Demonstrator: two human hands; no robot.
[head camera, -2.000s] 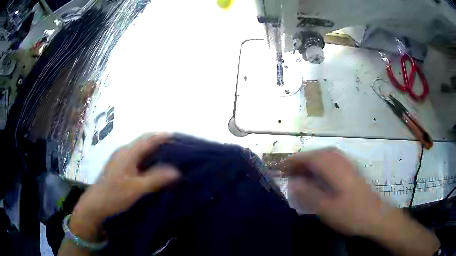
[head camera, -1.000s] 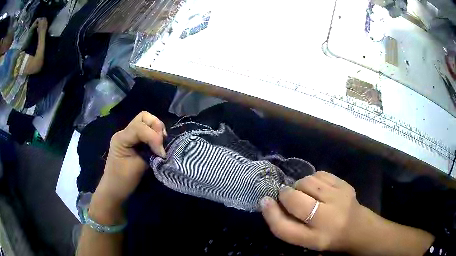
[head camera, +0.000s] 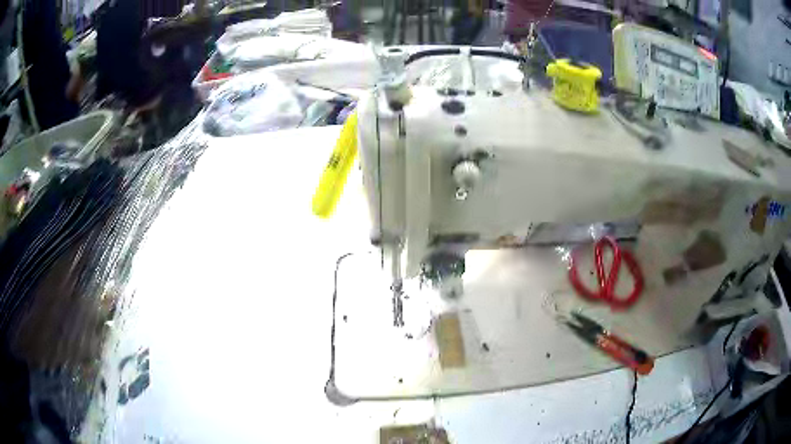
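Observation:
Neither of my hands is in the picture, and no garment shows in front of me. The off-white sewing machine (head camera: 555, 173) stands over the white table (head camera: 225, 286). Its presser foot and needle (head camera: 398, 303) sit above the bed plate, with no cloth visible under them. Red-handled scissors (head camera: 607, 276) lie on the machine bed to the right of the needle. Thread snips (head camera: 607, 342) with orange handles and a black cord lie just in front of the scissors. A long yellow strip (head camera: 336, 166) stands out left of the machine head.
Dark stacked pieces with pale edges (head camera: 65, 243) lie along the table's left side. Clear plastic (head camera: 256, 104) lies at the back. A yellow object (head camera: 575, 85) and a control box (head camera: 666, 71) are on top of the machine. Brown tape (head camera: 450, 340) marks the bed.
The view has swung up from the lap to the whole machine. Both hands and the striped and navy fabric they held have gone out of the picture.

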